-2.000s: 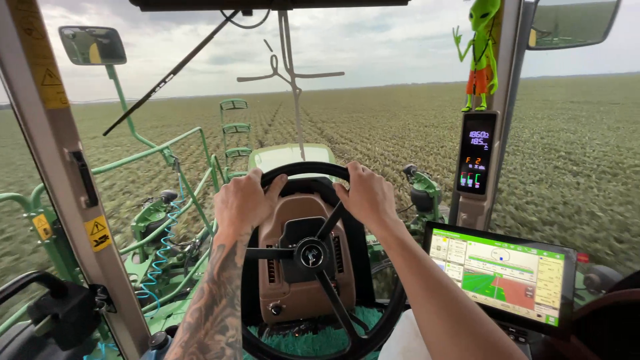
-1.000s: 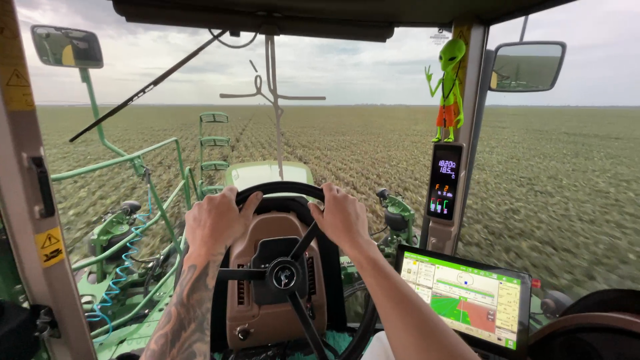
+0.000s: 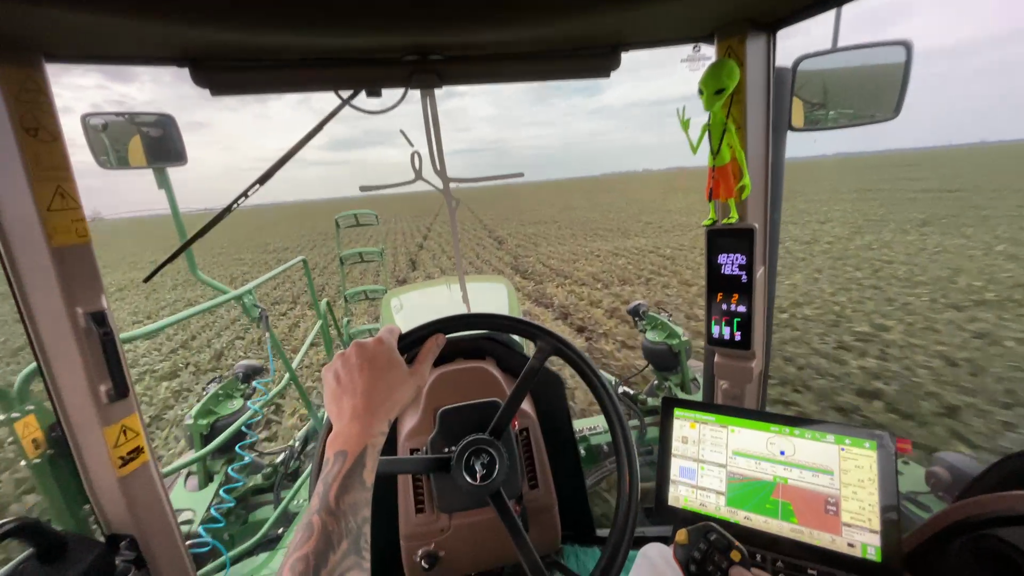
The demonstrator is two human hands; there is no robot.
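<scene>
My left hand [image 3: 376,384], on a tattooed forearm, is closed on the upper left rim of the black steering wheel [image 3: 620,432]. The wheel has a deer emblem at its hub, in front of a brown steering column [image 3: 472,384]. Only a sliver of my right hand [image 3: 748,571] shows at the bottom edge, beside a black control lever with buttons [image 3: 708,548]; most of that hand is out of view, so its grip cannot be told. Close behind the lever stands a lit touchscreen monitor [image 3: 780,480] with a green and red field map.
A slim display [image 3: 730,288] sits on the right pillar under a green alien figure [image 3: 720,136]. Outside are the green hood [image 3: 452,298], green railings [image 3: 232,292], a coiled blue hose [image 3: 236,480], mirrors [image 3: 134,141] and crop rows [image 3: 560,216]. A wiper [image 3: 256,184] crosses the windshield.
My right hand has let go of the top right of the steering wheel and moved down to the right, beside the control lever. My left hand remains on the rim. The wheel's spokes have turned slightly.
</scene>
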